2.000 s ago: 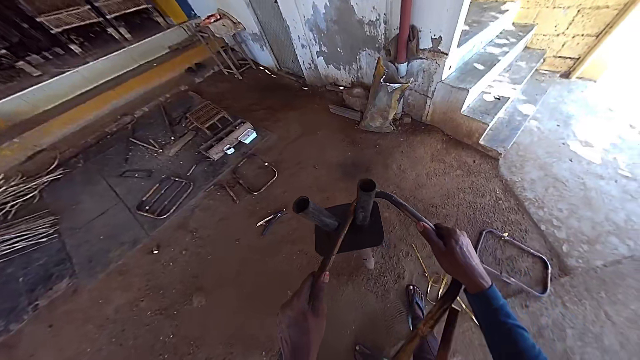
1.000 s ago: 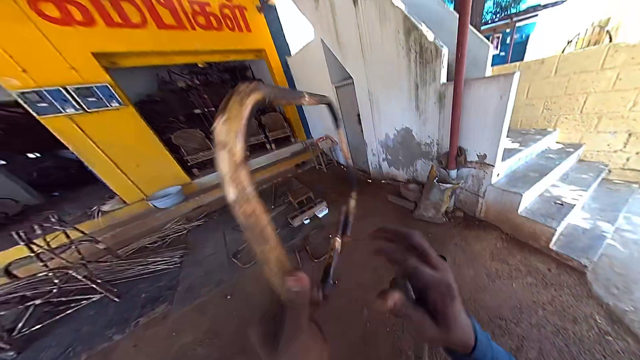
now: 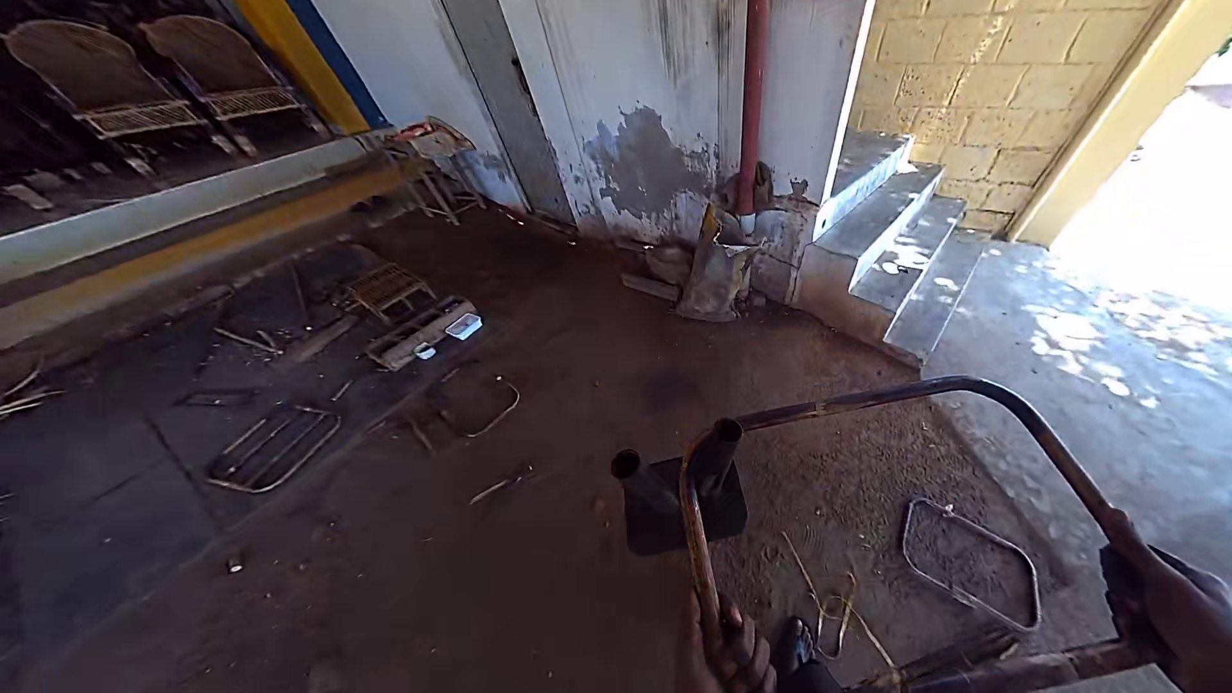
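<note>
A bent cane frame [image 3: 1044, 438] curves across the lower right. My left hand [image 3: 731, 645] grips its near end at the bottom centre. Around its right side is my right hand [image 3: 1179, 606], with a dark cloth or pad [image 3: 1121, 587] against the cane. Beyond my left hand stands a metal stand with two open upright pipes [image 3: 679, 491] on a dark square plate; the cane passes in front of the right pipe. A thicker pole [image 3: 1039, 669] crosses the bottom right corner, and what supports it is hidden.
A rounded cane loop [image 3: 1035, 577] and yellowish strips [image 3: 852, 616] lie on the ground at right. Slatted frames [image 3: 274, 448], a small white tray [image 3: 464, 327] and a wooden board [image 3: 419, 334] lie at left. Concrete steps [image 3: 876, 226] rise beside a red pipe [image 3: 754, 106].
The cane frame, raised upright in front of me one second ago, is now low over the pipe stand. My right hand, off the cane then, is now on its right side. The view has tilted down.
</note>
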